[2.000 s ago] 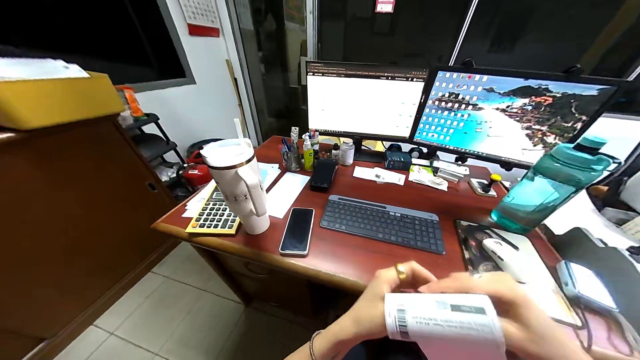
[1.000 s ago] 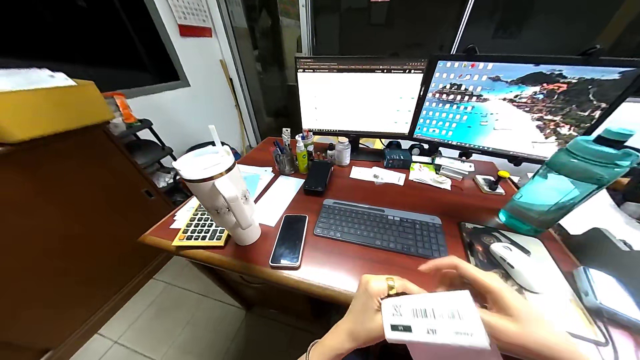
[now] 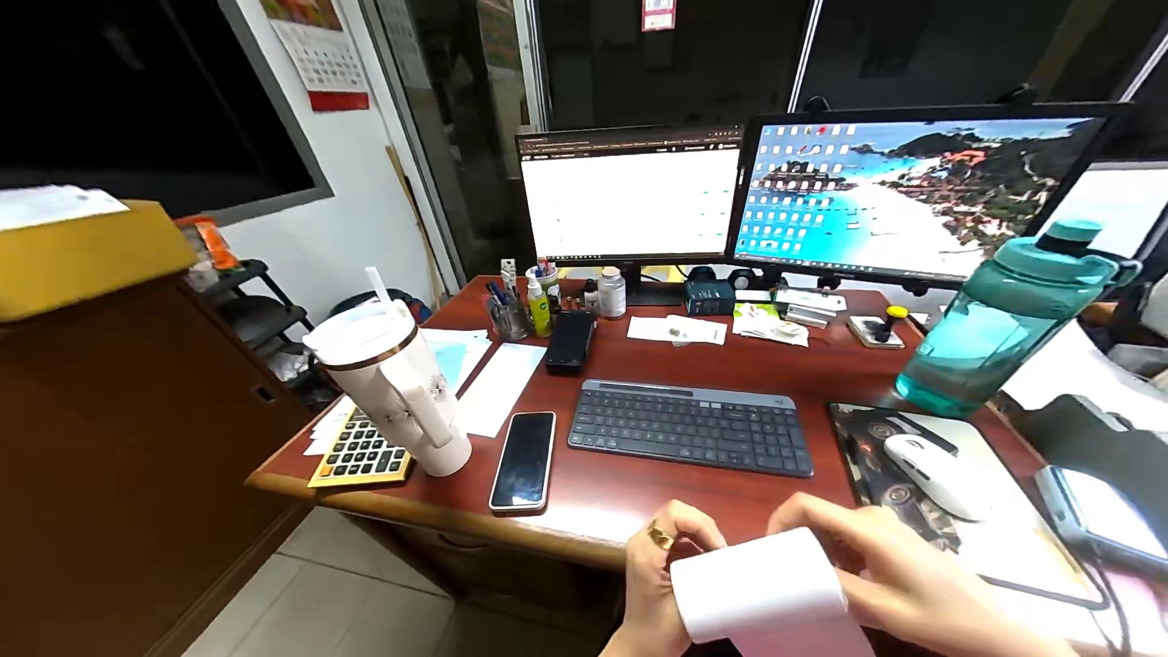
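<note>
In the head view, a small white box or carton [image 3: 759,584] with a pinkish lower side is near the bottom edge, close to the camera. My left hand [image 3: 664,575], with a gold ring, grips its left side. My right hand [image 3: 899,579] is at its right side, fingers bent behind it; their contact is partly hidden. Beyond the hands lies a dark keyboard [image 3: 691,427]. A smartphone [image 3: 524,462] rests face up left of the keyboard, and a white computer mouse [image 3: 936,476] sits on a mouse pad [image 3: 849,438] to the right.
A white tumbler with a straw [image 3: 397,392] stands beside a yellow calculator [image 3: 365,452] at the desk's left. A teal water bottle [image 3: 999,319] stands at the right. Two monitors [image 3: 631,205] are at the back, with a pen holder [image 3: 509,318] and a black case [image 3: 571,341] before them.
The face of the held object toward the camera showed printed labels and barcodes earlier; now a plain white face shows. Both hands remain around it near the bottom edge.
</note>
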